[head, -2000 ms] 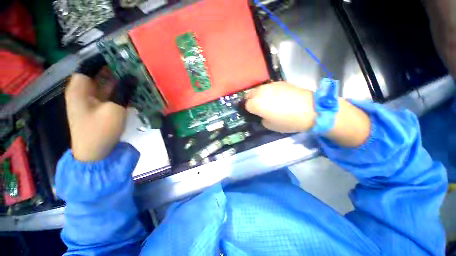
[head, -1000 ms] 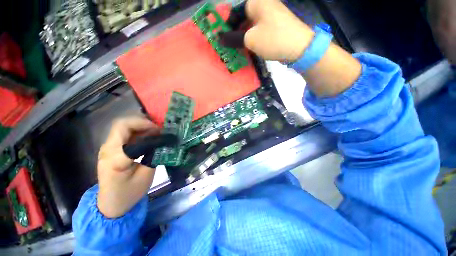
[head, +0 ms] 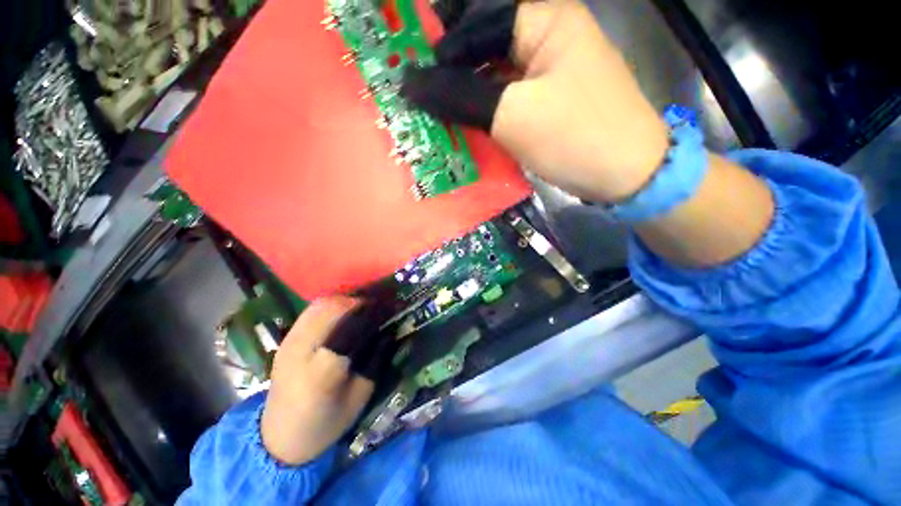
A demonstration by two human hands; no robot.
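Note:
My right hand [head: 578, 109], with black finger cots, grips a narrow green daughter board [head: 400, 109] by its right side, over the red separator sheet [head: 286, 148]. Pins stick out along the board's left edge. My left hand [head: 316, 380] is at the sheet's lower corner, beside the main board [head: 450, 272]. Its black-covered fingertips are partly hidden, and whether they hold anything cannot be told. The red sheet covers most of the main board and leaves its near strip showing.
Metallic clamps lie along the carrier's near edge [head: 440, 366] and right side [head: 550, 254]. Bins of silver components [head: 59, 138] and beige components [head: 148, 59] stand at upper left. Another red sheet [head: 89, 455] is at lower left. The metal rail [head: 583, 341] runs before me.
My left hand has moved right and down to the sheet's corner; the board it held is no longer clearly visible. My right hand's board has moved left and down in view, its pins now showing.

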